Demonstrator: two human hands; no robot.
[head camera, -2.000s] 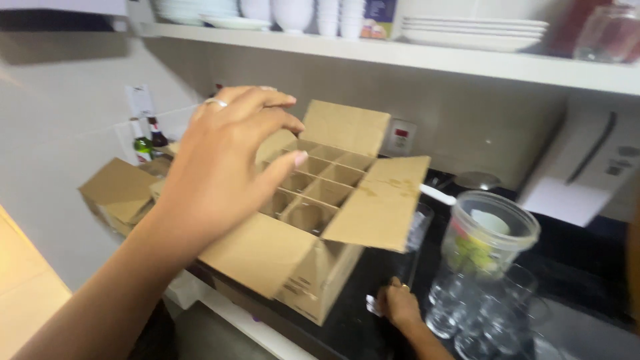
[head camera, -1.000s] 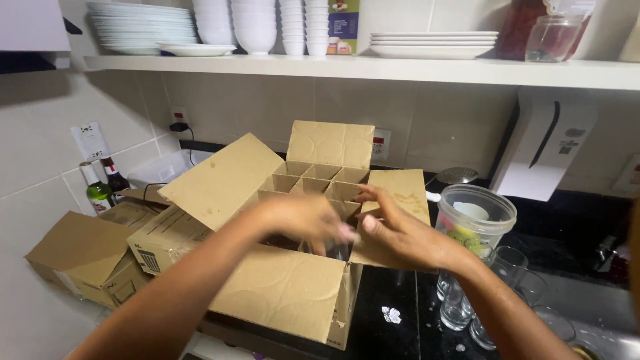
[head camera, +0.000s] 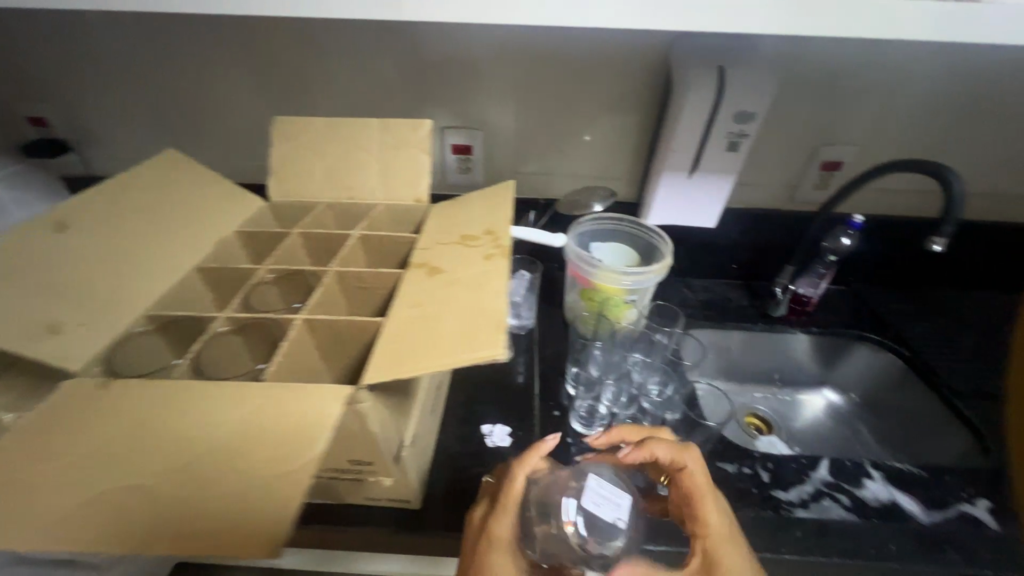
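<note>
Both my left hand (head camera: 504, 512) and my right hand (head camera: 680, 488) hold a clear drinking glass (head camera: 580, 516) at the bottom centre, its base turned up with a small white label on it. Left of my hands stands an open cardboard box (head camera: 384, 432) with cardboard dividers. Several of its front compartments hold glasses, one of them this glass (head camera: 232, 352); other compartments show no glass. Just beyond my hands, several clear glasses (head camera: 616, 384) stand grouped on the black counter beside the sink.
A clear plastic tub (head camera: 618, 256) stands behind the glasses. To the right are a steel sink (head camera: 848, 392), a black curved faucet (head camera: 904, 168) and a bottle (head camera: 828, 260). A scrap of white paper (head camera: 497, 435) lies on the counter (head camera: 488, 488). A white shelf (head camera: 512, 18) runs overhead.
Both hands have left the box, where they were a second ago, and are now in front of the grouped glasses with a glass between them. The view has swung right and down.
</note>
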